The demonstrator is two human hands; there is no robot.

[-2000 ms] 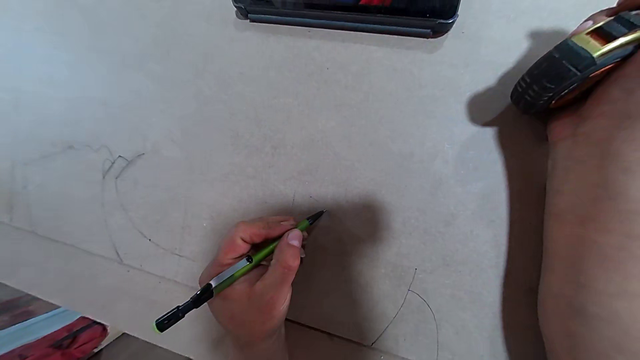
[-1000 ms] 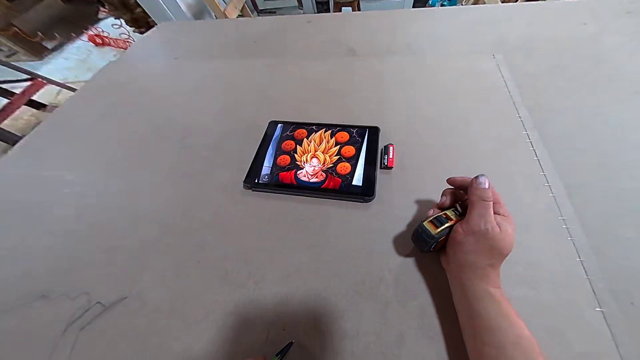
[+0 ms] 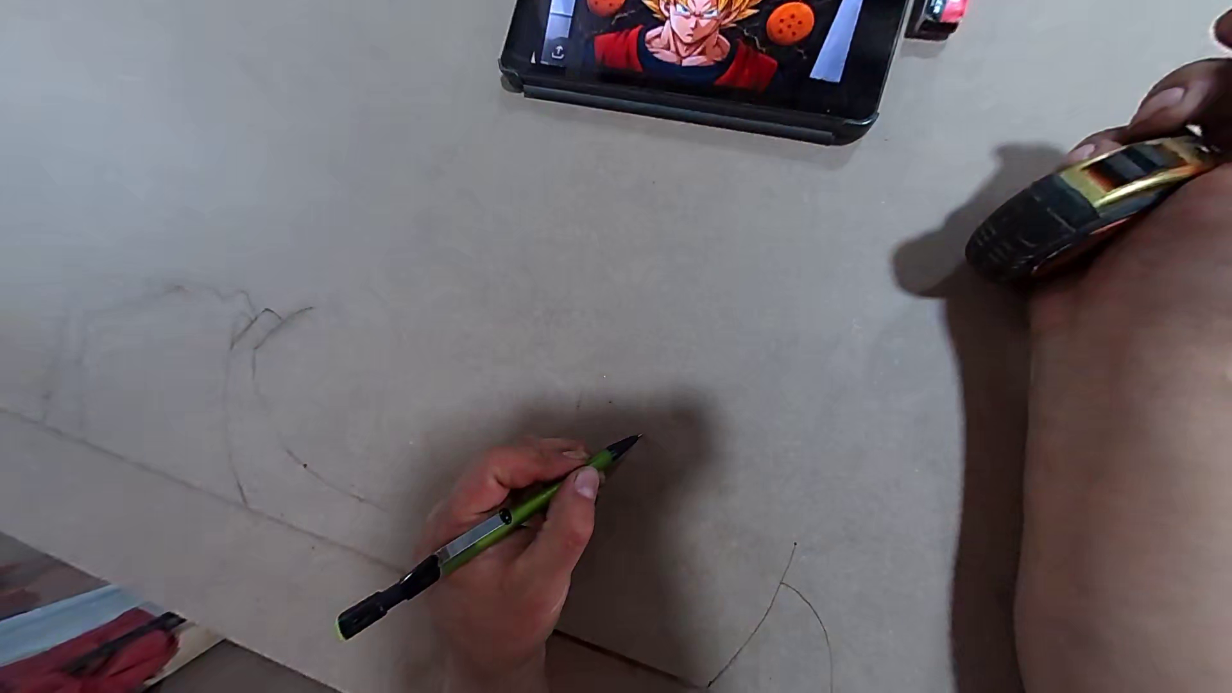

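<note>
My left hand (image 3: 510, 558) grips a green and black mechanical pencil (image 3: 481, 534) at the lower middle. Its dark tip points up and to the right, at or just above a grey-beige flat panel (image 3: 462, 241); contact cannot be told. Thin pencil lines (image 3: 255, 351) mark the panel to the left of this hand, and a curved line (image 3: 823, 616) lies to its right. At the right edge my right hand (image 3: 1179, 101), partly out of view, holds a black and yellow tape measure (image 3: 1078, 207), its forearm running down the right side.
A tablet in a dark case (image 3: 693, 115) lies at the top, showing a cartoon figure with orange balls. Beside it is a small red and black object (image 3: 936, 14). The panel's edge slants across the lower left, with red fabric (image 3: 115, 645) beyond it.
The view has tipped down and come close to the panel since one second ago. My left hand, then almost wholly out of view, shows again with the pencil. My right hand still holds the tape measure.
</note>
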